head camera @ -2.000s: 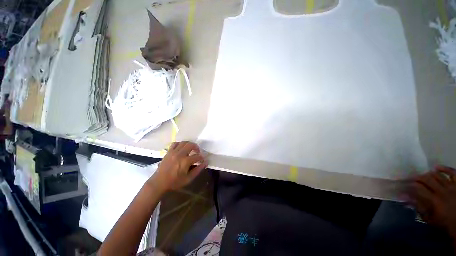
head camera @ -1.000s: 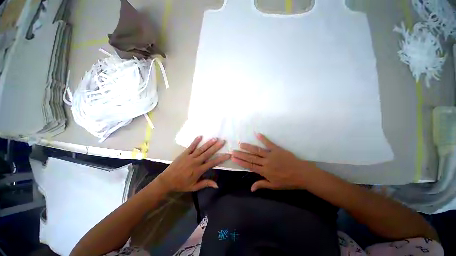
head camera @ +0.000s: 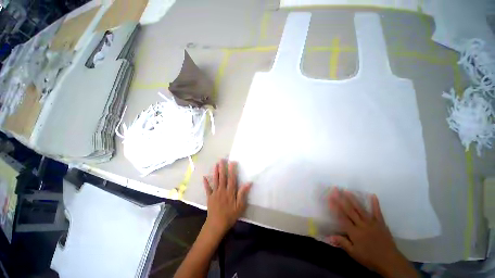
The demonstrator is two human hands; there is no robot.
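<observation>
A white body panel (head camera: 331, 130) with two shoulder straps lies flat on the covered table, its straps pointing away from me. My left hand (head camera: 224, 191) lies flat with fingers apart at the panel's lower left corner. My right hand (head camera: 358, 220) is slightly blurred, fingers spread, on or just over the lower edge right of the middle. Neither hand holds anything. The hands cover parts of the panel's lower edge.
Left of the panel are a bundle of long white strips (head camera: 163, 133), a brown-grey scrap (head camera: 191, 84) and a stack of grey cut panels (head camera: 81, 108). Short white strips (head camera: 471, 117) lie at right, with white panels (head camera: 467, 21) behind. More white panels (head camera: 108, 233) sit below the table.
My hands were at the panel's two lower corners, then side by side near its lower left edge. Now they are farther apart, the right one moved rightward. The view shows more of the straps.
</observation>
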